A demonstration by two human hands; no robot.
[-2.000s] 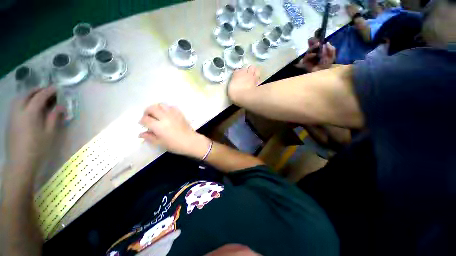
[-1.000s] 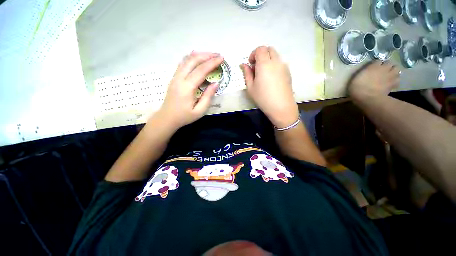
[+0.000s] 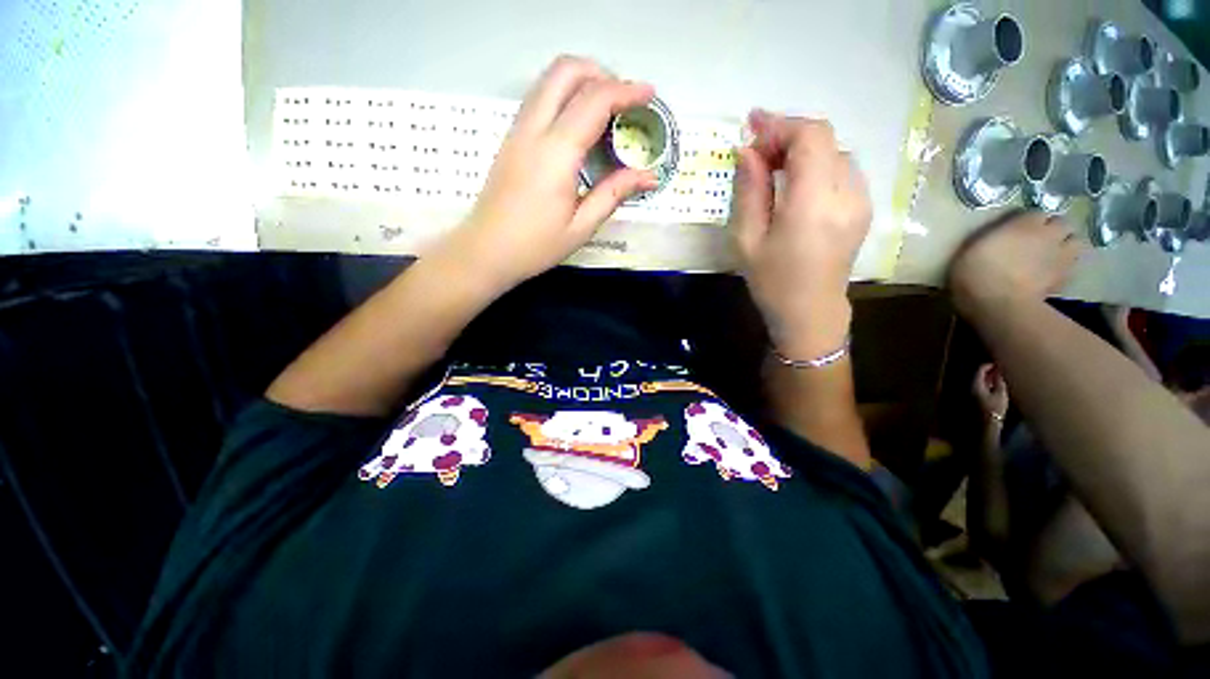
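Note:
A flanged tube (image 3: 668, 149) of silver metal stands on a label sheet (image 3: 385, 143), with yellow showing through its bore. My left hand (image 3: 557, 173) holds the tube from its left side, thumb and fingers around it. My right hand (image 3: 803, 199) is just right of the tube, apart from it, over the right end of the sheet. Its thumb and index fingertips are close together; whether a small label is between them I cannot tell. The sheet has rows of small dark marks and runs under my left hand and the tube.
Several silver flanged tubes (image 3: 998, 162) stand in a group at the right. Another person's forearm and hand (image 3: 1022, 259) rest at the bench edge there. Large white sheets (image 3: 126, 133) lie at the left. A yellow tape line (image 3: 916, 146) crosses the bench between me and the group.
Since one second ago the view has shifted, so the bench sits higher. My right hand is farther from the tube, and more of the sheet shows between them. My left hand still holds the tube.

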